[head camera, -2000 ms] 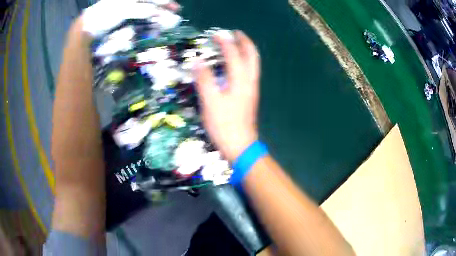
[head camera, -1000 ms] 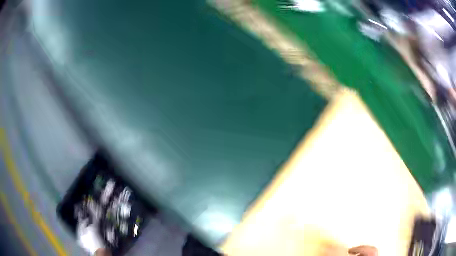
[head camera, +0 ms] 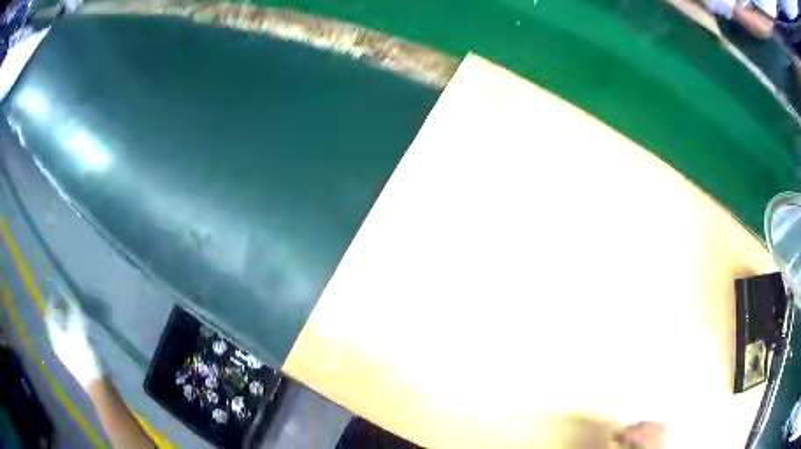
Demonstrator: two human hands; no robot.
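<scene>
A black bin stands at the lower left, beside the bench. Several white and dark wired assemblies lie in it. My left hand, in a white glove, is left of the bin over the grey floor. It is blurred, with the fingers stretched out and nothing visible in it. My right hand shows only as bare fingers at the bottom edge, over the tan sheet; the rest is cut off.
The dark green bench top lies left of the sheet. A shiny green belt runs behind. A black iron stand and a clear hood are at the right. Another person's hand shows at the top right.
Two seconds ago both hands were at a heap of assemblies above a black bin. Now they are apart, and my left hand has moved off the bin. The view has swung right.
</scene>
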